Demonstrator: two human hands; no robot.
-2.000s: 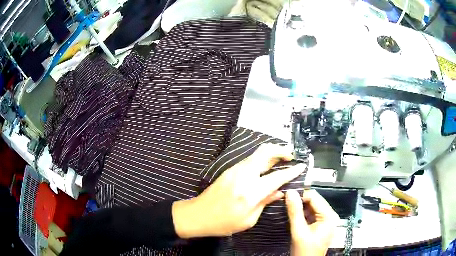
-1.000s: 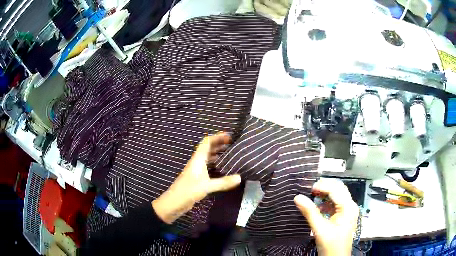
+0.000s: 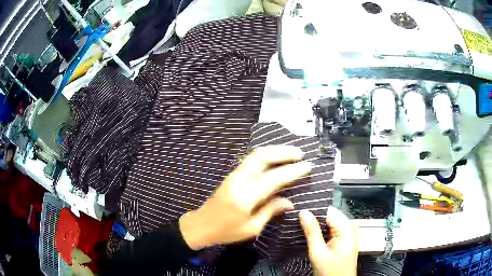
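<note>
A dark sleeve with thin white stripes [image 3: 310, 183] lies at the left front of the white overlock machine [image 3: 377, 48], its upper edge by the needle area [image 3: 330, 121]. My left hand [image 3: 251, 197] rests on the sleeve with its fingers spread and pointing to the needle area. My right hand [image 3: 332, 242] pinches the sleeve's right edge between thumb and finger, below the needle area. The large striped garment body [image 3: 183, 156] lies flat to the left, partly behind my left hand and sleeve.
A crumpled striped pile [image 3: 108, 124] lies at far left. Orange and yellow-handled tools [image 3: 434, 202] lie right of the needle area. A thread chain [image 3: 389, 237] hangs at the table edge. A red item [image 3: 81, 234] and a white slatted basket [image 3: 49, 237] stand lower left, a blue crate [image 3: 464, 264] lower right.
My left hand has moved right, from the sleeve's left side onto its top. My right hand has moved slightly left and down to the sleeve's edge. The camera view has shifted a little.
</note>
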